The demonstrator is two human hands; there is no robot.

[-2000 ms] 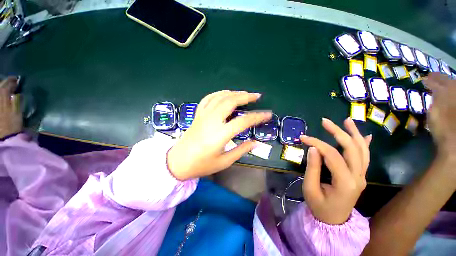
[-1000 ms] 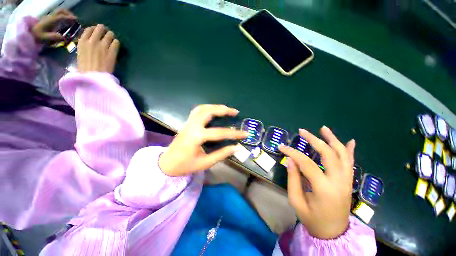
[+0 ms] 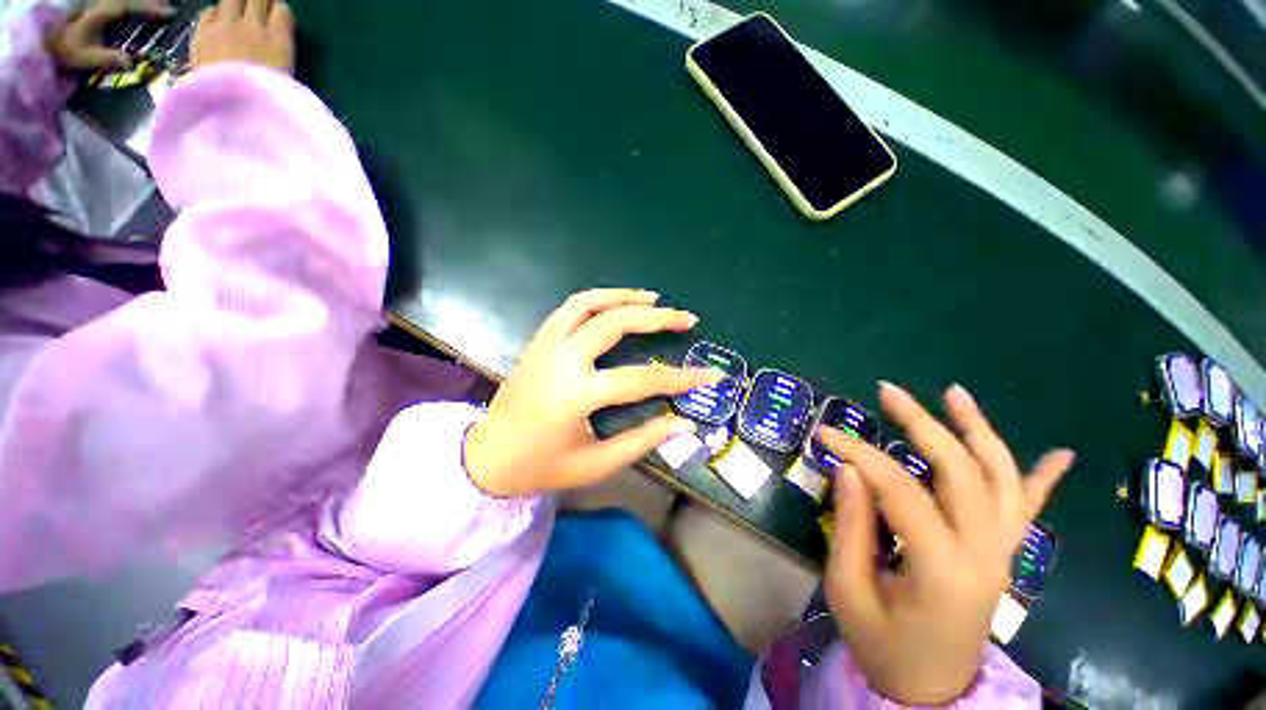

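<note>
A slanting row of several lit smartwatch units lies near the bench's front edge. My left hand [image 3: 576, 395] has its fingers spread, with a fingertip on the screen of the leftmost watch [image 3: 711, 384]. The second watch [image 3: 776, 409] shows menu lines and is uncovered. My right hand [image 3: 930, 541] is spread, with its index fingertip at the left rim of the third watch [image 3: 843, 427]. It partly hides the watches beyond. The rightmost watch [image 3: 1032, 558] shows past my right hand. A silver-white battery [image 3: 741, 469] lies below the second watch. Neither hand holds anything.
A smartphone [image 3: 793, 117] in a pale yellow case lies at the back by the pale metal strip [image 3: 1055, 208]. Two rows of watches with white screens [image 3: 1166, 492] and batteries lie at the far right. A neighbouring worker's sleeve [image 3: 271, 208] and hands are at upper left.
The view has swung, so the watch row now sits further right than two seconds ago. My right index fingertip has shifted from the second watch to the third. My left fingertip remains at the leftmost watch.
</note>
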